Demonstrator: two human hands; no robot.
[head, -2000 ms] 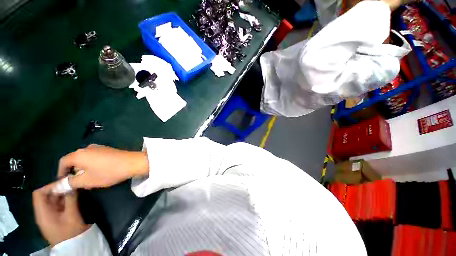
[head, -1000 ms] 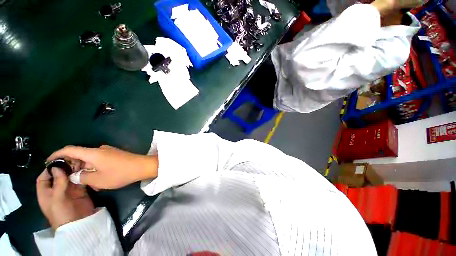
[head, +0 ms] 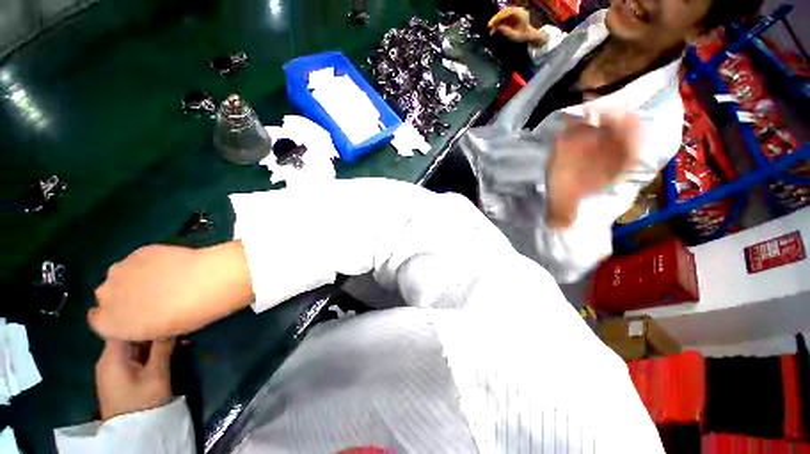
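My right hand [head: 169,288] is curled with its back to the camera and lies over the fingertips of my left hand [head: 133,379]. A small dark bit of a metal part [head: 181,341] seems to show at my left fingers; the rest of it is hidden. No wipe is visible in my right hand. Single metal parts lie on the dark green bench, one beyond my right hand [head: 199,222] and one at the left [head: 53,273]. Another [head: 289,152] lies on white wipes [head: 311,140] beside a clear bottle [head: 240,133].
A blue bin [head: 306,67] holds white strips. A heap of metal parts [head: 413,71] lies beyond it. White wipes [head: 16,359] lie at the left edge. A person in a white smock [head: 639,124] is at the right, one hand raised and blurred. Blue racks stand behind.
My right hand has closed over the round dark part that showed in my left hand. The neighbour's head and both hands have come into view. The view has shifted slightly.
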